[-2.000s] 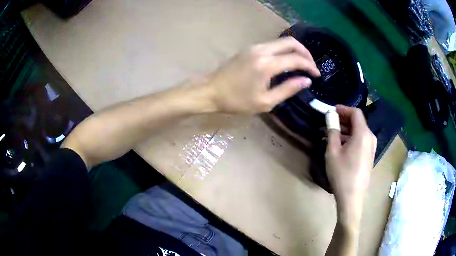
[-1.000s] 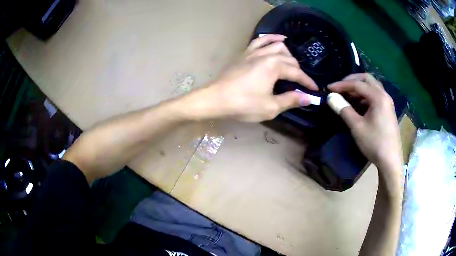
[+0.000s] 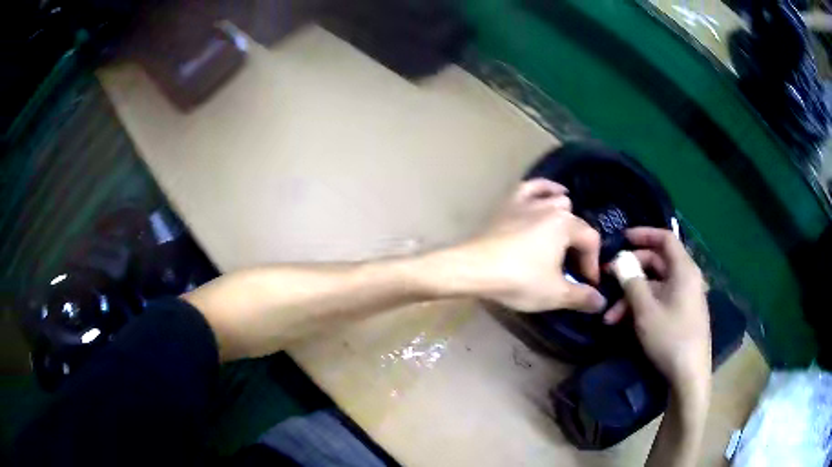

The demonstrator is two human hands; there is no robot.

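Note:
A black portable fan [image 3: 584, 173] lies face up on the tan bench [image 3: 365, 173], with a dim lit display [image 3: 609, 219] in its grille. Its black block base [image 3: 607, 401] points towards me. One white strip [image 3: 675, 228] shows on the rim's right side. My left hand [image 3: 538, 251] is on the rim's near left side, thumb and index finger bent close together. My right hand [image 3: 666, 296], with an off-white wrap on one finger, meets it at the rim. The image is blurred, and whether a strip is between the fingertips cannot be told.
A green conveyor belt [image 3: 584, 64] runs beyond the bench. A puffy white plastic bag [image 3: 789, 424] is at the lower right. Round black fans [image 3: 73, 315] are at the lower left. Dark items [image 3: 392, 32] stand at the bench's far end. Wrapped black items [image 3: 780, 82] are across the belt.
The view has shifted, so the fan and bench sit lower in the picture. Both hands stay at the near rim. The white strip seen at my left fingertips earlier is not clearly visible now.

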